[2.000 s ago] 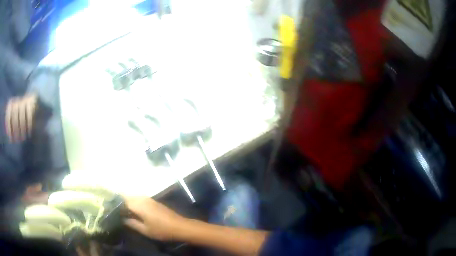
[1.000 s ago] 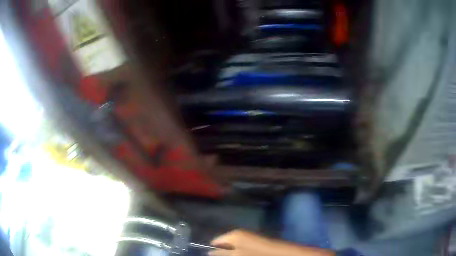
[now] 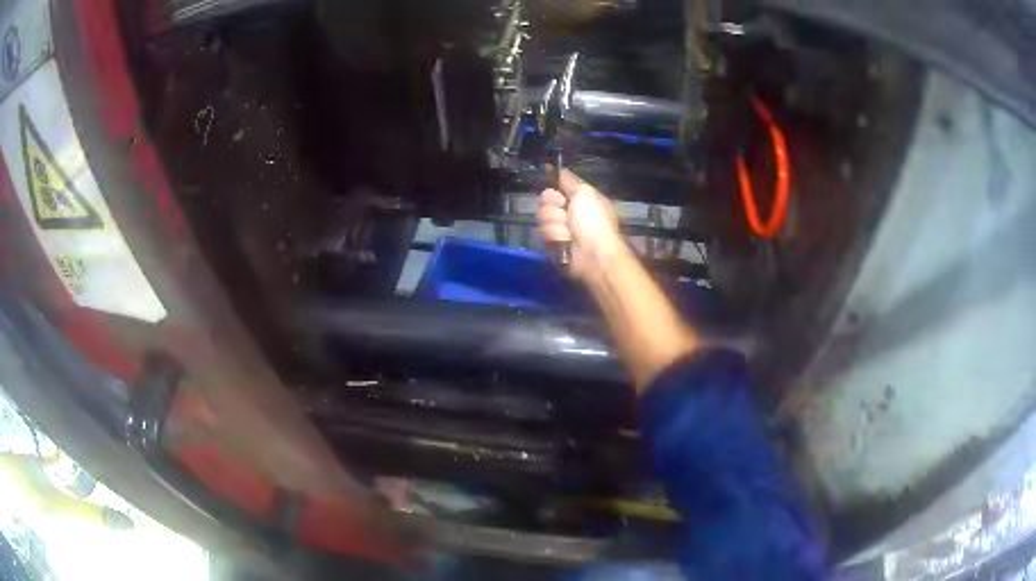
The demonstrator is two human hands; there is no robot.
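My right hand [image 3: 577, 221], bare below a dark blue sleeve, is closed around the rod of a metal insert [image 3: 557, 114] inside the machine opening. The insert's shiny prongs point up, beside the dark mould half [image 3: 508, 85] with its row of metal pins on the left. I cannot tell whether insert and mould touch. My left hand is not in view.
Thick tie bars [image 3: 489, 340] cross below and behind my hand. A blue bin [image 3: 483, 272] sits lower down. An orange-red hose loop [image 3: 779, 187] hangs at right. The red safety door [image 3: 216, 437] is at left, beside the overexposed bench [image 3: 125, 550].
The view has turned from the bench to the machine opening. My right hand has moved from beside the bench up into the opening with the insert. The pale-yellow mouldings seen earlier are out of view.
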